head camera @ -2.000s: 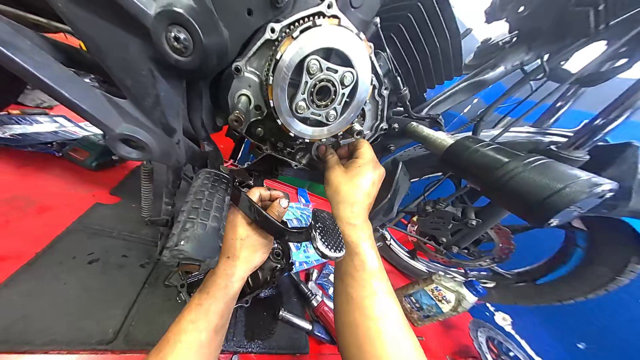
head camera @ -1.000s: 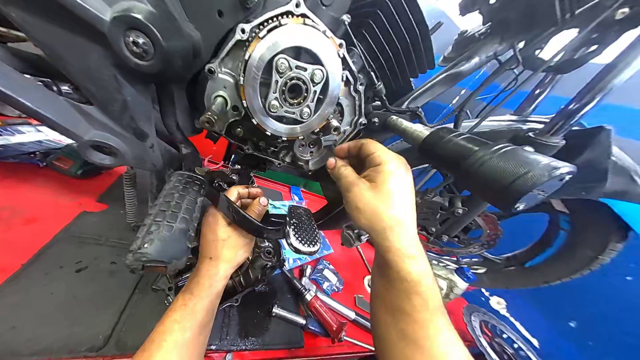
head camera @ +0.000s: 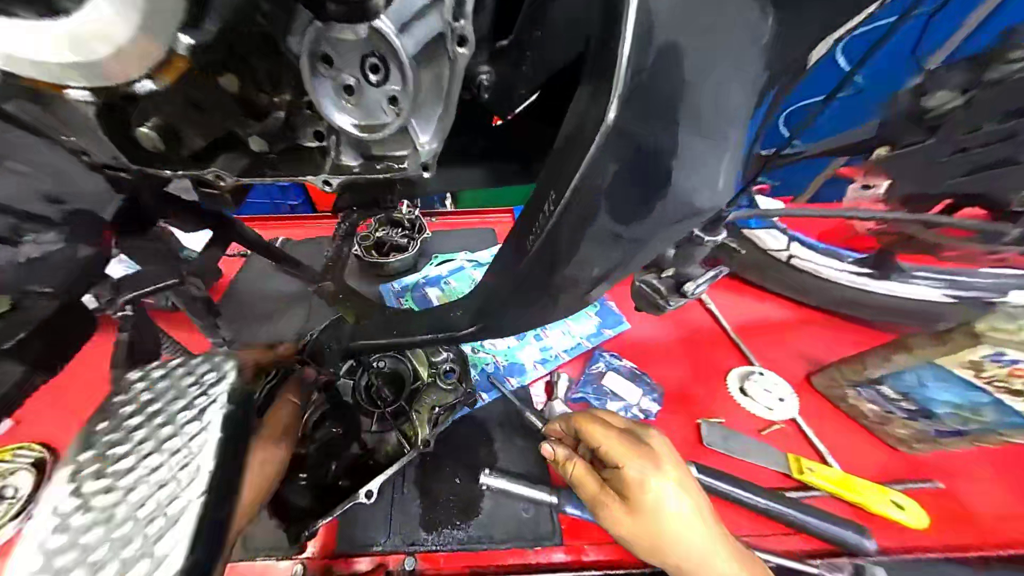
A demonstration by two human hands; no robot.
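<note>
My right hand (head camera: 632, 480) pinches a thin metal rod-like tool (head camera: 516, 404) over the red work surface, its tip pointing up and left. My left hand (head camera: 276, 432), blurred and partly hidden behind the ridged metal pedal (head camera: 136, 472), is beside an oily engine cover (head camera: 424, 400); whether it holds anything cannot be told. Above both hands is the open engine case (head camera: 360, 80) of a motorcycle, with a curved black frame part (head camera: 552, 240) passing in front of the surface.
A yellow-handled scraper (head camera: 856, 484), a black-handled tool (head camera: 784, 508), a sprocket (head camera: 762, 393) and a blue plastic packet (head camera: 616, 384) lie at the right. A stained container (head camera: 920, 384) is farther right. Another engine part (head camera: 390, 240) rests on a black mat (head camera: 280, 288).
My right hand has left the lower edge of the engine case and is now down over the red surface with a thin tool. The view has moved lower and closer.
</note>
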